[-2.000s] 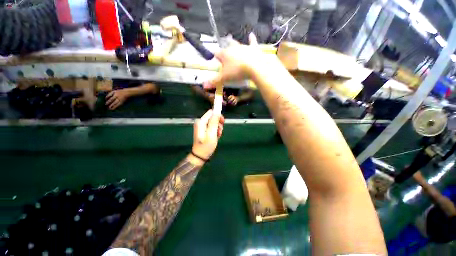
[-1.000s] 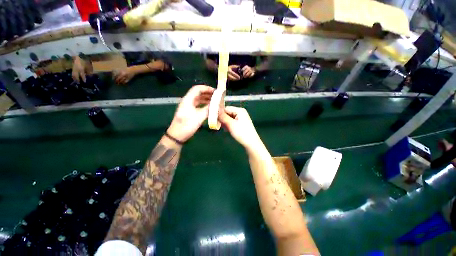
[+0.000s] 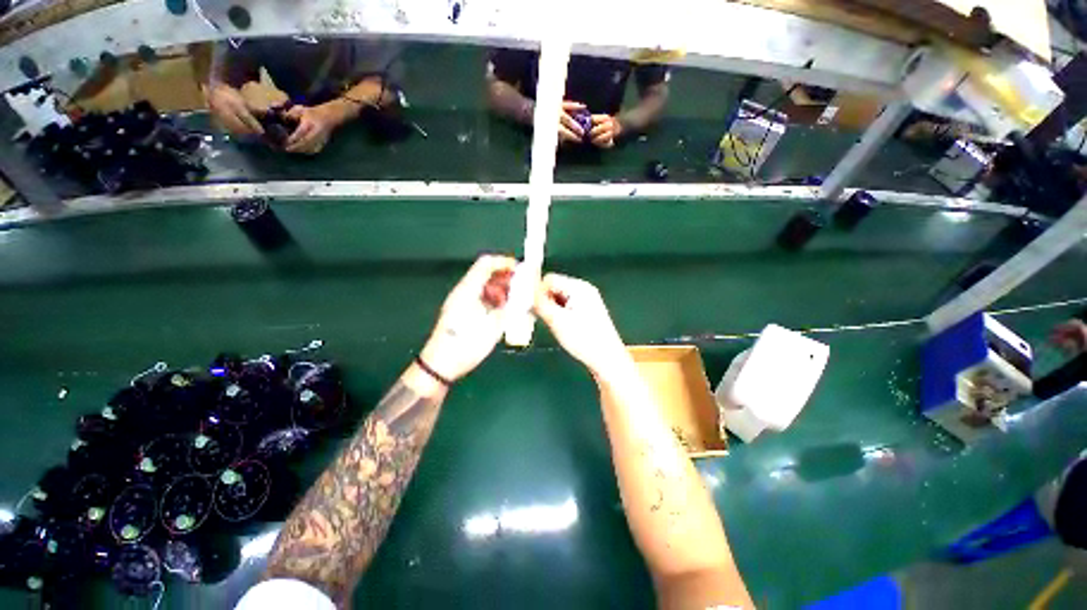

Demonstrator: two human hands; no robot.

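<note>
A long pale tape strip [image 3: 544, 167] runs from the overhead shelf edge down to my hands. A tape roll [image 3: 521, 312], seen edge-on, is between my hands at the strip's lower end. My left hand [image 3: 474, 312] holds the roll from the left, with thumb and fingers partly curled. My right hand [image 3: 572, 312] has its fingertips on the right side of the tape. The right fingertips' exact grip is hard to make out.
Pile of black units [image 3: 179, 477] at left. Open carton [image 3: 679, 393] and tilted white container [image 3: 772, 381] at right, blue-and-white box [image 3: 975, 372] beyond. Black housings [image 3: 258, 224] stand along the rail [image 3: 393, 191]. People's hands [image 3: 298, 126] work opposite. Overhead shelf [image 3: 358, 26] crosses the top.
My right hand has come down from the shelf to the roll beside my left hand. The strip now stretches from shelf to hands. The view has tilted down, and both hands sit slightly lower.
</note>
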